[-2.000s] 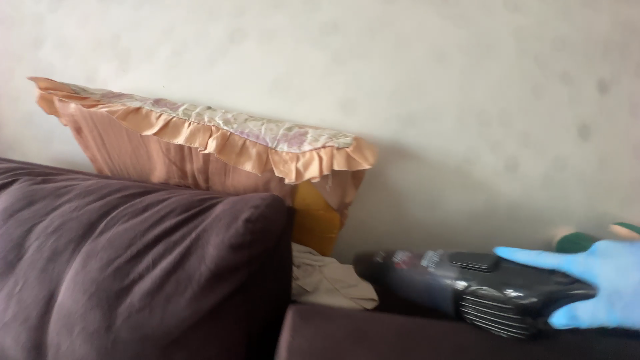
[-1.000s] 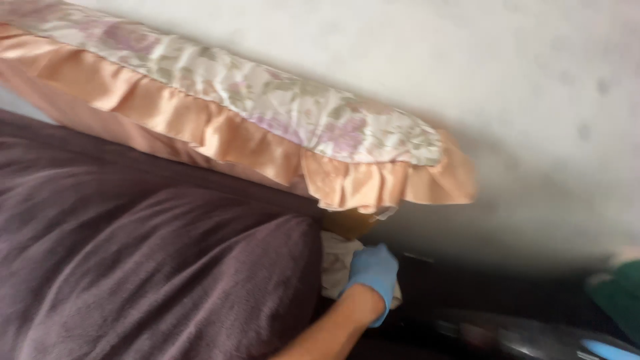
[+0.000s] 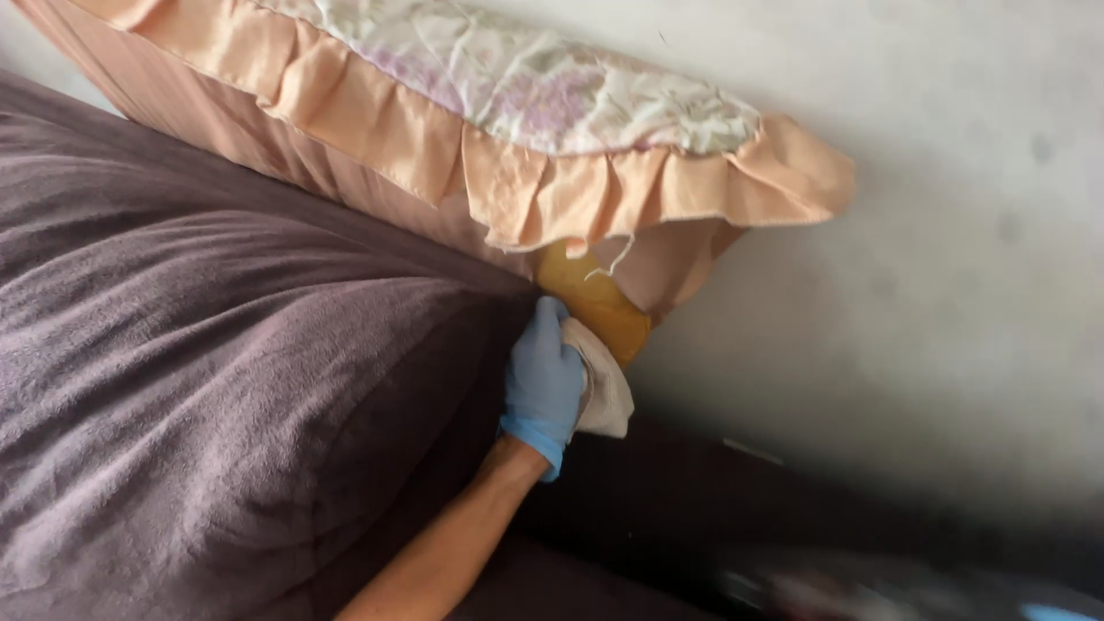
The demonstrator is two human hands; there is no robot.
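Note:
My left hand (image 3: 545,379), in a blue glove, is closed on a light beige cloth (image 3: 608,392) beside the end of a dark purple-brown sofa cushion (image 3: 379,371). Just above the fingers is a mustard-yellow piece (image 3: 608,315), partly under a floral cover with a peach satin ruffle (image 3: 604,190). Of my right hand (image 3: 1061,612), only a blue gloved sliver shows at the bottom right corner, so its grip is hidden. Near it lies the blurred shape of the handheld vacuum cleaner (image 3: 828,595), mostly cut off by the frame.
A pale wall (image 3: 931,259) with faint dark spots rises behind the ruffled cover. Below the cloth and along the wall's foot runs a dark surface (image 3: 690,492), with a small thin light strip (image 3: 752,450) on it.
My left hand, not in view two seconds ago, came in and closed on the beige cloth. The vacuum and my right hand have dropped almost out of view as the view moved closer.

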